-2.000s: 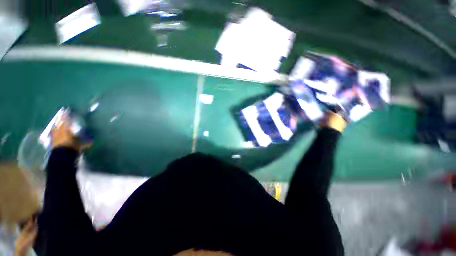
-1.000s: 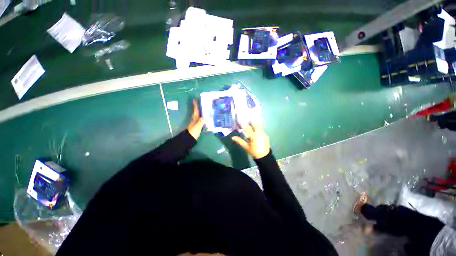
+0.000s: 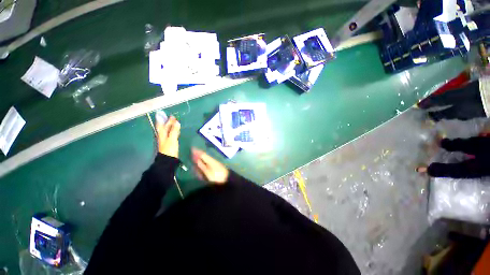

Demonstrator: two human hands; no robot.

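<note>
Two retail boxes (image 3: pixel 244 126) lie overlapping on the green bench in front of me, the upper one face up with a device picture. My left hand (image 3: pixel 168 135) is to their left, with a small whitish piece at its fingertips by the pale rail; whether the fingers grip it is unclear. My right hand (image 3: pixel 210 167) is blurred, just below and left of the boxes, not touching them, with nothing visible in it. One more retail box (image 3: pixel 49 241) stands at the lower left by crumpled clear plastic.
Beyond the rail (image 3: pixel 126 114) lie white paper pieces (image 3: pixel 185 58), paper slips (image 3: pixel 41 76) and small clear bags (image 3: pixel 80 70). Several retail boxes (image 3: pixel 246 53) sit at its right end. Dark blue display boxes (image 3: pixel 424 51) are at the upper right. Another person's arms (image 3: pixel 461 157) show at right.
Both hands have let go of the boxes and moved left. The two boxes now lie on the bench. The view has shifted, and the other person's arms show higher at the right.
</note>
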